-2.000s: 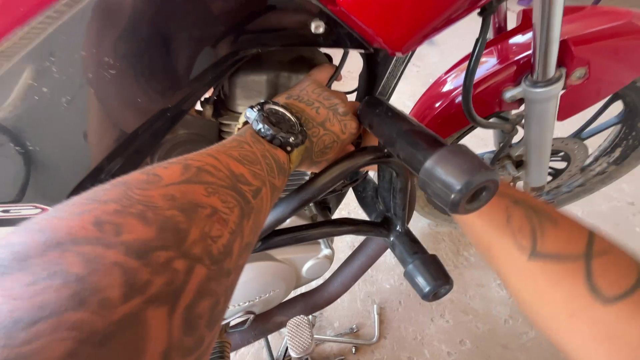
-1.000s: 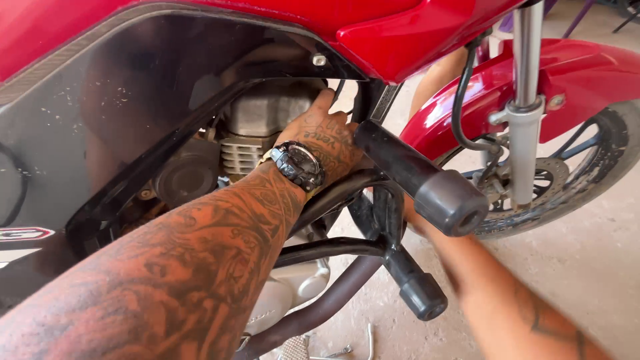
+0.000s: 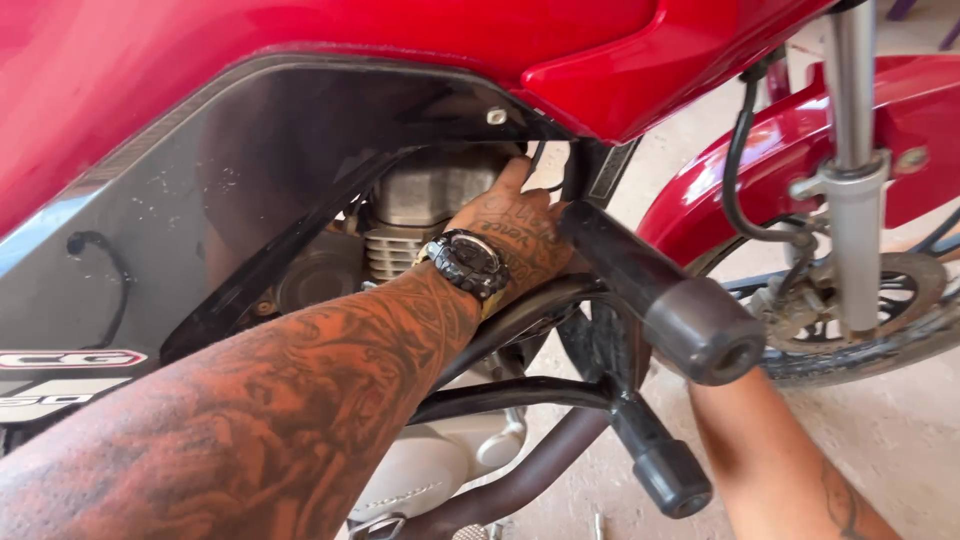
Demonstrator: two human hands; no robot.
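Note:
My left hand [image 3: 517, 232], with a black wristwatch [image 3: 469, 262] at its wrist, reaches into the gap in front of the motorcycle engine's cylinder head [image 3: 431, 184]. Its index finger points up beside a thin black cable [image 3: 537, 159]; the other fingertips are hidden, so I cannot tell what they touch. Just below the hand runs a black tubular crash bar [image 3: 517, 390], and a thick black slider [image 3: 660, 300] sticks out to its right. My right forearm comes up from the lower right behind that slider, which hides my right hand.
Above is the red tank bodywork [image 3: 360, 30] with a black side shroud [image 3: 300, 112]. To the right stand the fork leg [image 3: 855, 240], the red front fender [image 3: 750, 150] and a brake disc [image 3: 900, 289]. The exhaust pipe [image 3: 517, 480] curves below. A metal tool [image 3: 599, 526] lies on the floor.
The view has shifted, showing more of the red bodywork. My left hand stays in the same gap, its index finger now more clearly extended upward than two seconds ago.

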